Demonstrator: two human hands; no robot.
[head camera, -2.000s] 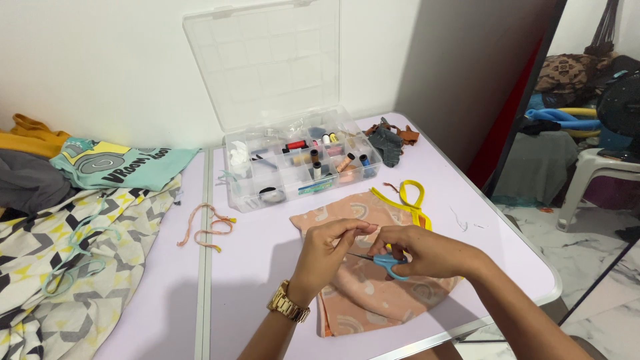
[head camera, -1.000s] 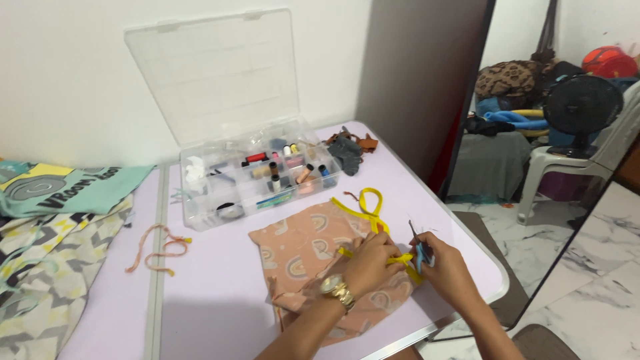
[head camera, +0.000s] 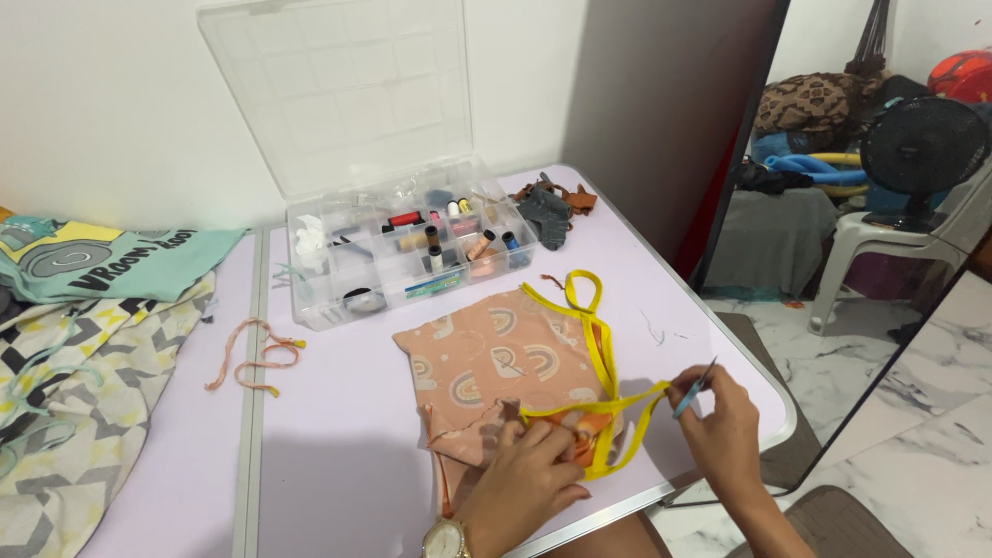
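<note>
Peach fabric with a rainbow print (head camera: 496, 341) lies on the lilac table, edged along its right side with yellow binding tape (head camera: 608, 356). My left hand (head camera: 535, 473), with a gold watch on the wrist, presses on the fabric's lower part beside an orange patterned piece (head camera: 577, 434); whether the fingers pinch cloth cannot be told. Off the fabric's right edge, my right hand (head camera: 717, 426) pinches a stretched yellow strap and also holds small blue-handled scissors (head camera: 692, 395), their tip pointing up.
An open clear plastic organizer (head camera: 403, 294) with thread spools stands behind the fabric. A peach cord (head camera: 256, 356) lies left, near piled printed cloths (head camera: 101, 372). Dark gray and brown scraps (head camera: 550, 209) are at the back corner. A mirror (head camera: 852, 271) stands right of the table.
The fabric now lies spread out, where two seconds ago both hands were together over it. My right hand has moved right, away from my left, and the yellow strap is drawn out between them.
</note>
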